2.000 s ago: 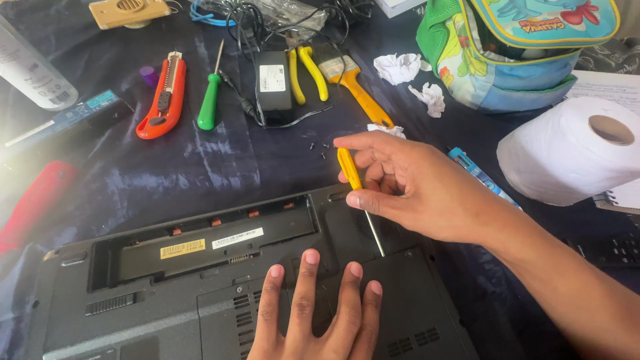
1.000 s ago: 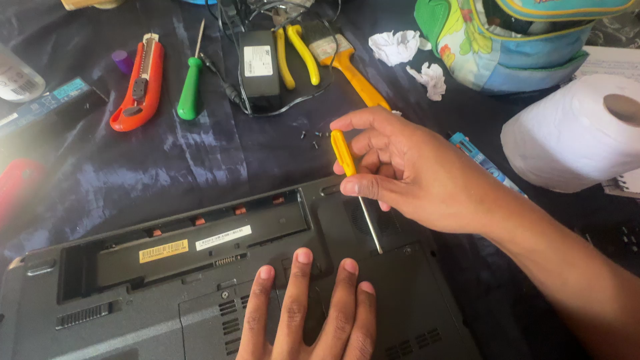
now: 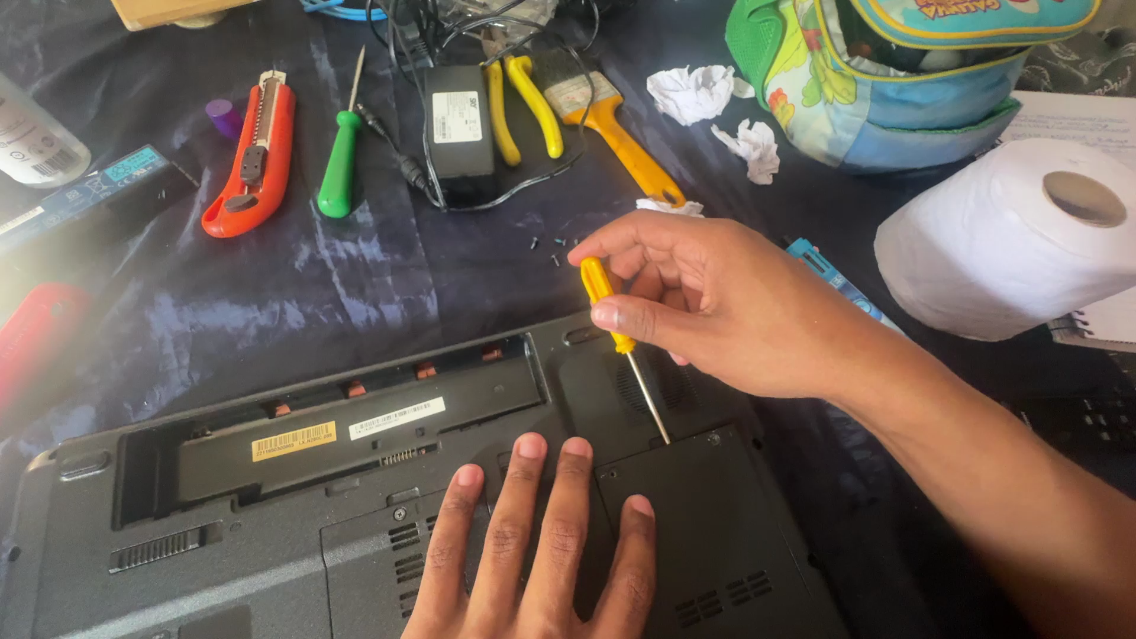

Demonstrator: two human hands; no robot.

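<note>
A black laptop (image 3: 266, 550) lies bottom side up, with its long battery bay (image 3: 355, 461) exposed. My left hand (image 3: 541, 550) rests flat on its underside, fingers spread, holding nothing. Between thumb and fingers my right hand (image 3: 728, 302) grips a screwdriver with a yellow handle (image 3: 597, 282). The screwdriver's tip touches the upper edge of a cover panel (image 3: 719, 524) at the laptop's right part. Several small screws (image 3: 556, 259) lie on the dark cloth beyond the laptop, left of my right hand.
Beyond the laptop lie a red utility knife (image 3: 257, 169), a green-handled screwdriver (image 3: 340, 169), a power adapter (image 3: 460, 133), yellow-handled pliers (image 3: 532, 106) and a paintbrush (image 3: 621, 142). Crumpled paper (image 3: 692, 93), a colorful bag (image 3: 896, 106) and a white paper roll (image 3: 994, 248) are at the right.
The screwdriver's tip has shifted slightly along the cover panel's upper edge, to the left relative to the panel's corner. My left hand stays on the laptop. The view has shifted slightly.
</note>
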